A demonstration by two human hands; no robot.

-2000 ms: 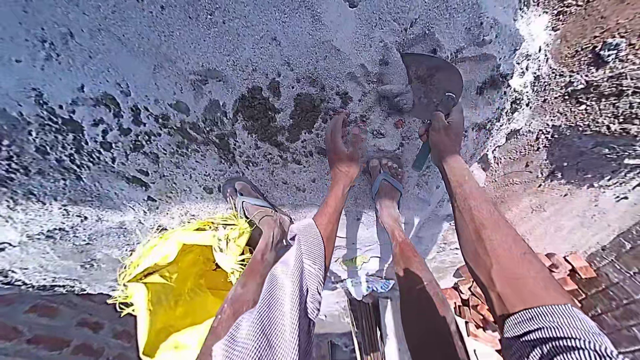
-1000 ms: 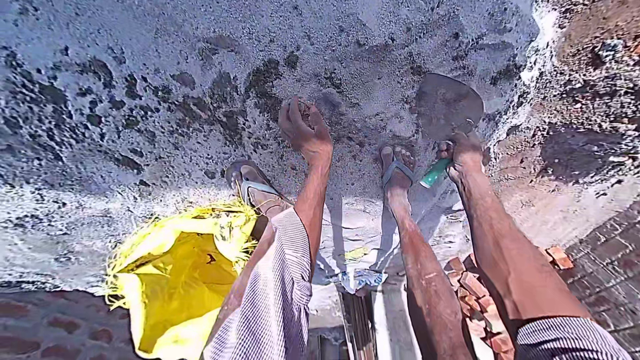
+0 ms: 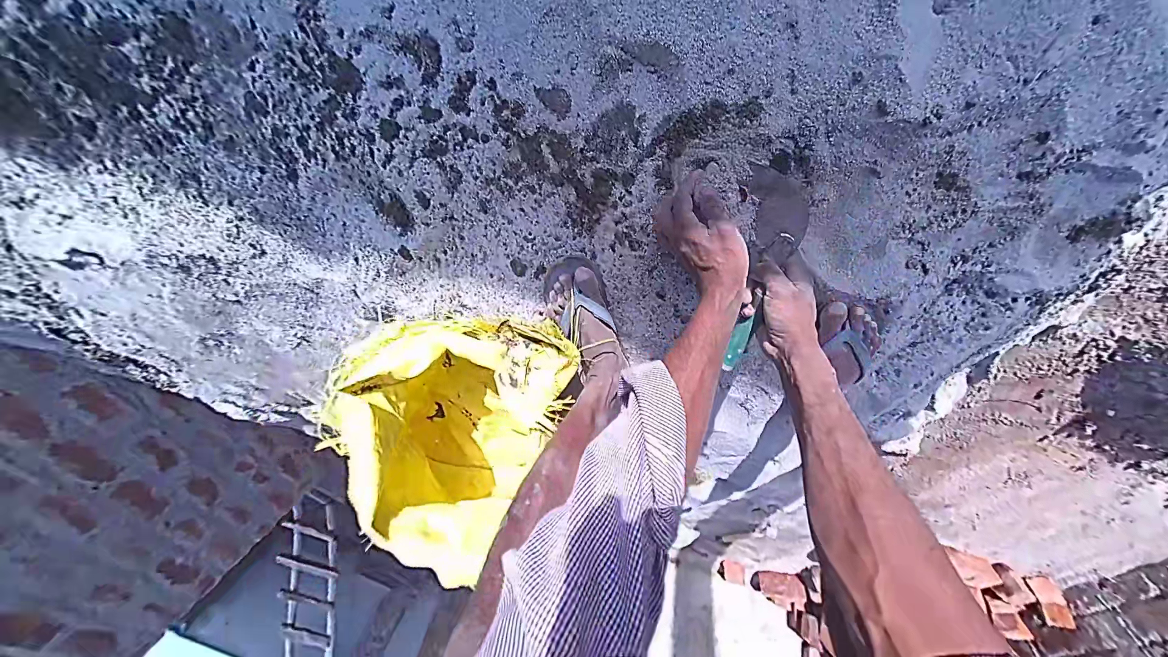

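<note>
My right hand point(image 3: 785, 297) is closed around the green handle of a metal trowel point(image 3: 780, 205), whose broad blade lies low over the rough concrete surface, pointing away from me. Close beside it on the left, my left hand point(image 3: 703, 233) is bent down at the surface with curled fingers; whether it holds anything is hidden. Dark damp-looking patches point(image 3: 707, 123) mark the concrete just beyond both hands. An open yellow woven plastic sack point(image 3: 447, 438) stands left of my left foot.
My sandalled feet point(image 3: 584, 306) are on the concrete near its edge. Below that edge are a ladder point(image 3: 308, 575), a brick wall point(image 3: 119, 484) at the left and a pile of broken bricks point(image 3: 1013, 598) at the lower right. A rough pale ridge point(image 3: 967, 379) runs along the right.
The trowel in my right hand has moved left, from beyond my right foot to beside my left hand. My left hand, raised with fingers apart before, is now lower and curled. The view has shifted.
</note>
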